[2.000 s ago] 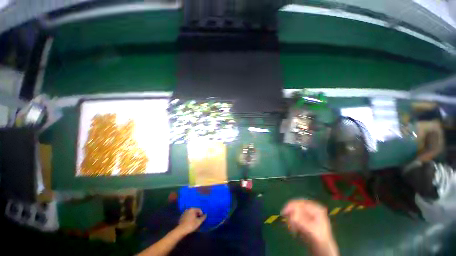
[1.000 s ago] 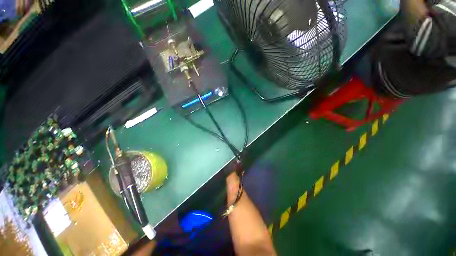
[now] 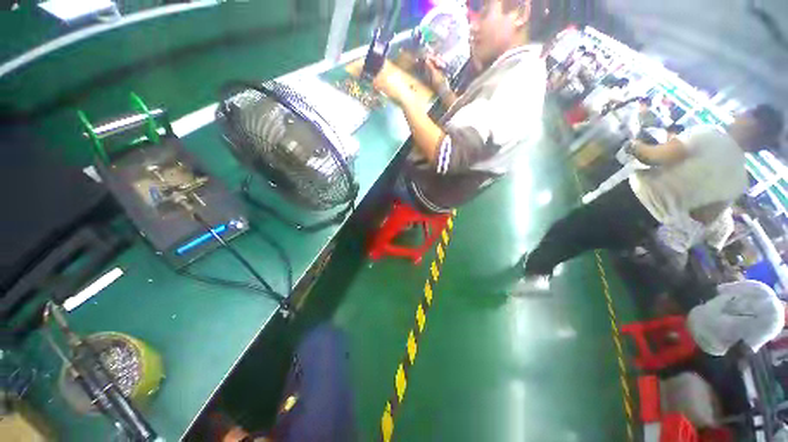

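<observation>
The soldering iron (image 3: 108,393), with a dark handle and a thin bent metal tube at its tip, rests across a round yellow-green tin (image 3: 149,367) of silvery shavings at the lower left. The dark soldering station (image 3: 160,194) with a blue-lit display stands behind it. Its black cables run to the bench edge. A blurred skin-coloured patch shows at the bottom edge below the bench. It may be part of one of my hands, but I cannot tell which, nor what it holds. No whole hand of mine shows.
A black wire fan (image 3: 289,147) stands on the green bench (image 3: 220,302). A seated person (image 3: 475,121) works beyond it on a red stool (image 3: 406,231). Another person (image 3: 683,173) is across the aisle, which has yellow-black tape (image 3: 415,332). A white stick (image 3: 93,289) and dark trays (image 3: 43,198) are left.
The view has swung right and up, so the station, fan and tin sit further left and both people show. My right forearm, at the bench edge before, no longer shows there.
</observation>
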